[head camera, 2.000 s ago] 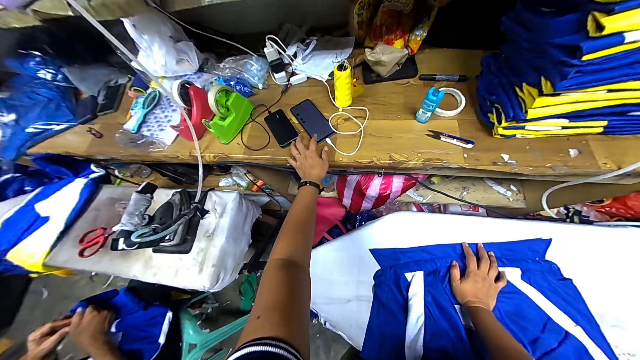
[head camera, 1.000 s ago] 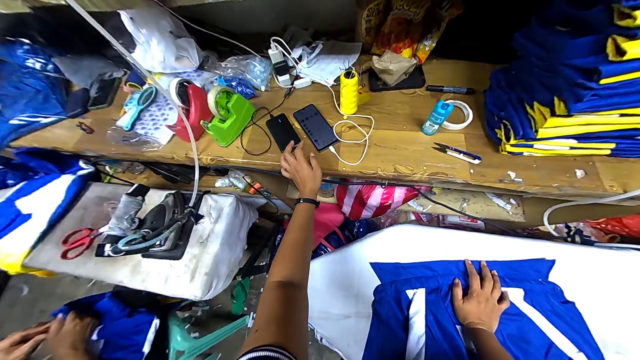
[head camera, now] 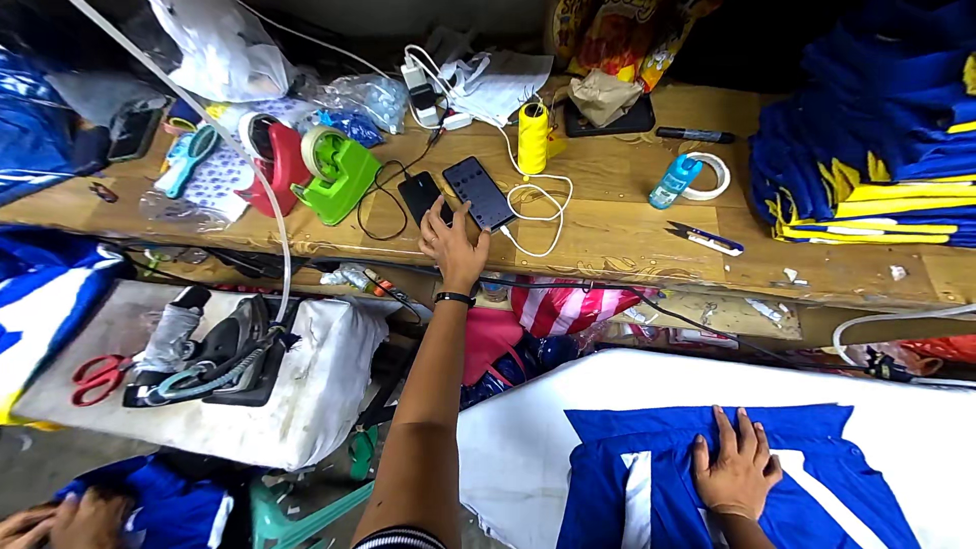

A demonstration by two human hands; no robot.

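My left hand (head camera: 455, 245) reaches to the wooden shelf, its fingertips on the lower end of a black phone (head camera: 421, 200) with a black cable. Right beside that lies a dark smartphone (head camera: 480, 192) with a white cable plugged in. My right hand (head camera: 736, 471) rests flat, fingers a little spread, on a blue garment with white stripes (head camera: 823, 507), laid on the white padded board (head camera: 518, 457). A yellow thread cone (head camera: 533, 139) stands behind the phones. Thread snips (head camera: 705, 238), a blue bottle (head camera: 675, 181) and a white tape roll (head camera: 711, 177) lie farther right.
Folded blue and yellow garments (head camera: 877, 175) are stacked at right. Green (head camera: 335, 179) and red (head camera: 280, 168) tape dispensers stand left of the phones. An iron (head camera: 236, 347) and red scissors (head camera: 99, 380) lie on a padded surface. At lower left, another person's hands (head camera: 72, 518) hold blue fabric.
My left hand has gone from the dark smartphone's lower edge to the black phone beside it. My right hand stays on the blue garment. The other person's hands have moved left and down in view.
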